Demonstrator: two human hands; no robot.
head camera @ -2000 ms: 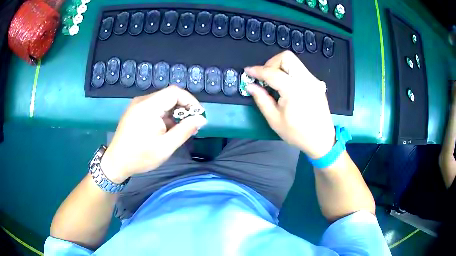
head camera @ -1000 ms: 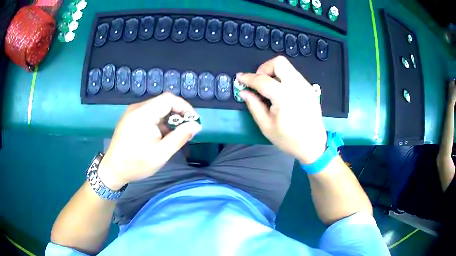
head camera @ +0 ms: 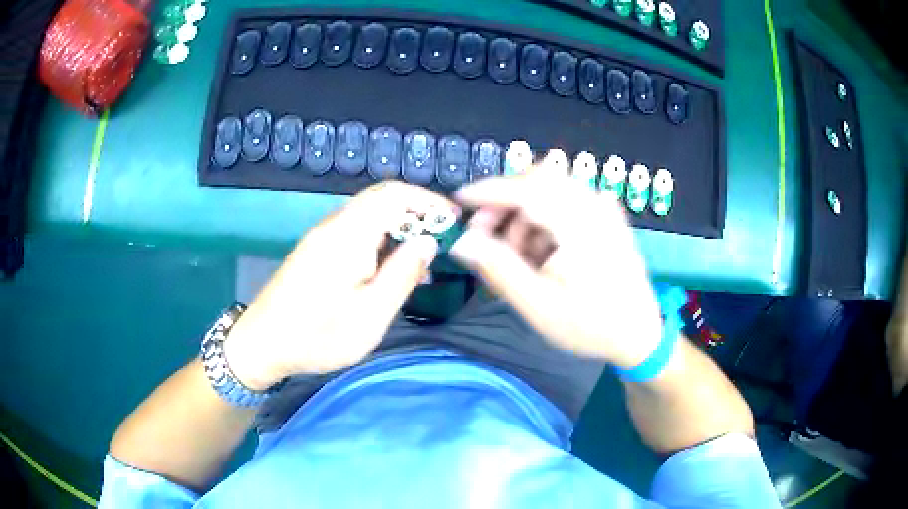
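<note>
The black assembly tray point(head camera: 438, 109) lies on the green mat with two rows of ovals. The far row holds black empty shells point(head camera: 403, 48). The near row has empty shells at the left and several shells with green-white circuit boards point(head camera: 613, 175) at the right. My left hand point(head camera: 329, 283) is closed on a few small circuit boards point(head camera: 423, 223) in front of the tray. My right hand point(head camera: 558, 268) is just right of them, blurred, thumb and fingers apart near the boards; whether it holds anything is unclear.
A red bubble-wrap packet point(head camera: 92, 52) lies at the upper left, with joined boards point(head camera: 179, 32) beside it. A filled tray point(head camera: 665, 38) is at the top right. A side tray point(head camera: 832, 199) with a few pieces lies right of the yellow line point(head camera: 779, 149). Part of a person's arm shows at the right edge.
My right hand has drawn back from the near row towards my left hand, leaving a board in the shell it was at. The view has shifted slightly.
</note>
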